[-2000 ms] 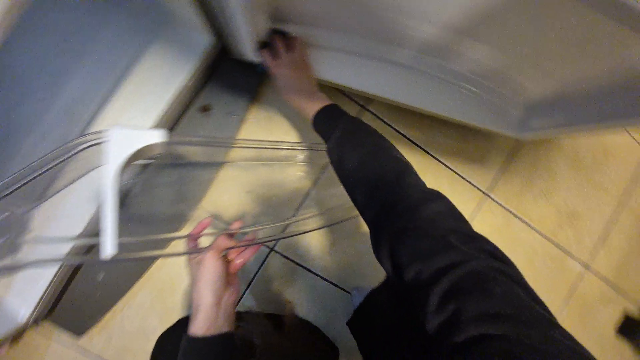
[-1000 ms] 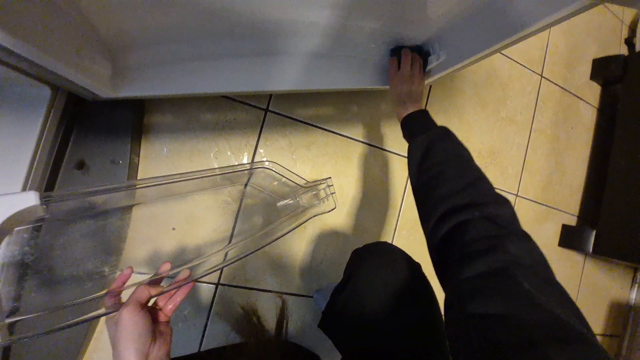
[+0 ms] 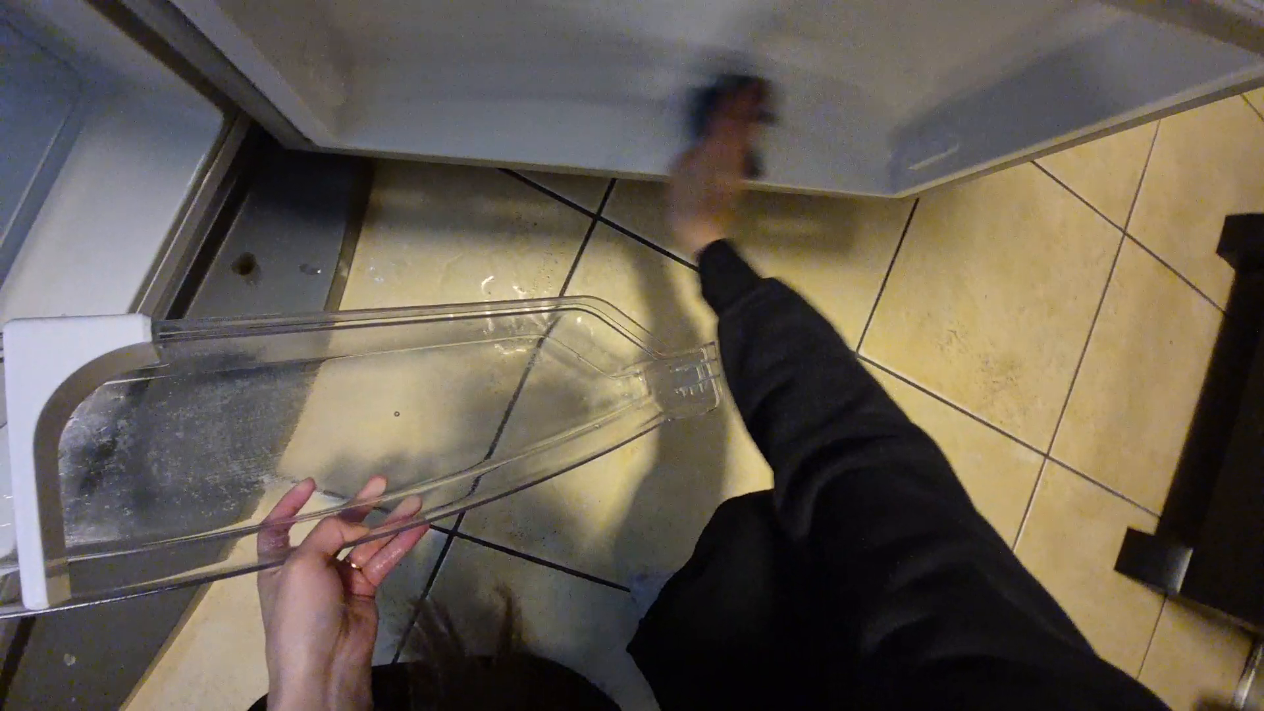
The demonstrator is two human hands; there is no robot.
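Note:
A clear plastic refrigerator shelf or bin (image 3: pixel 425 395) with a white end piece (image 3: pixel 35 454) spans the left half of the view. My left hand (image 3: pixel 331 573) holds its lower edge, fingers curled over the rim. My right hand (image 3: pixel 716 168), blurred by motion, is shut on a dark cloth or sponge (image 3: pixel 731 104) against the white inner face of what looks like a refrigerator door (image 3: pixel 513 109). The black sleeve of my right arm passes beside the narrow end of the clear part.
Yellowish floor tiles (image 3: pixel 968 306) with dark joints lie below. The appliance's white interior (image 3: pixel 109 207) and a dark base strip (image 3: pixel 276 237) are at the left. A black object with projecting feet (image 3: pixel 1205 425) stands at the right edge.
My right hand and the dark cloth or sponge have moved left along the door's inner face since one second ago. My left hand keeps hold of the clear part throughout.

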